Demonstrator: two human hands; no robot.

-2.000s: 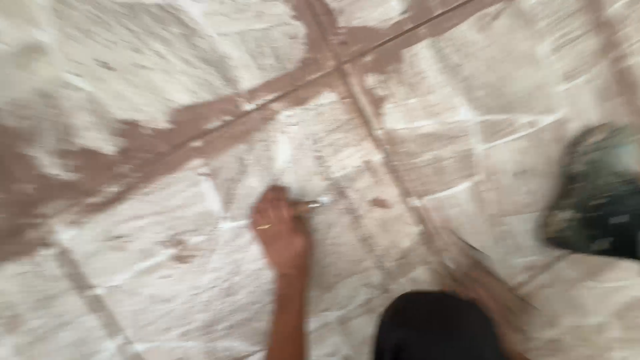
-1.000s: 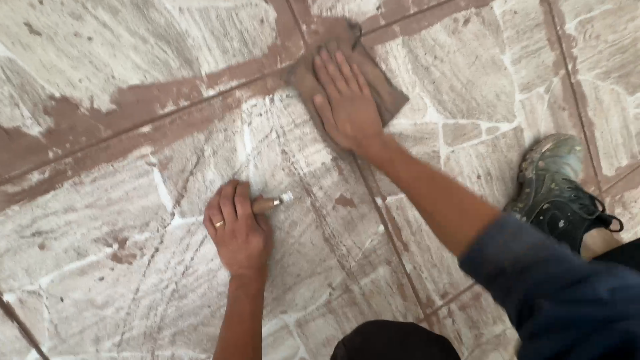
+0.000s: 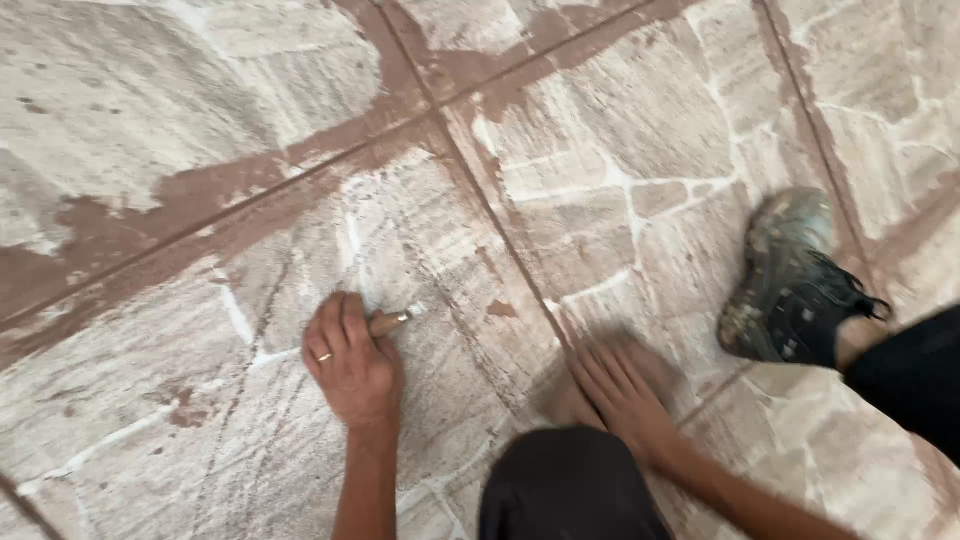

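My left hand (image 3: 352,356), with a ring on one finger, rests on the patterned floor tile (image 3: 420,217). It is closed around a small tool with a wooden handle (image 3: 386,323); a metal collar and a whitish tip point to the right. The tool's exact kind cannot be told. My right hand (image 3: 619,382) lies with its fingers stretched out on a brownish cloth (image 3: 559,390), beside a dark tile joint. Hand and cloth are blurred, and my knee partly hides them.
My dark-clad knee (image 3: 570,487) is at the bottom middle. A dirty, laced dark shoe (image 3: 780,277) stands on the tiles at the right. Reddish-brown smears (image 3: 187,202) run along the tile joints, and thin white lines (image 3: 615,180) cross the tiles.
One second ago my right hand pressed the cloth near the joint crossing at the top; hand and cloth are now lower, beside my knee. My left hand keeps the tool.
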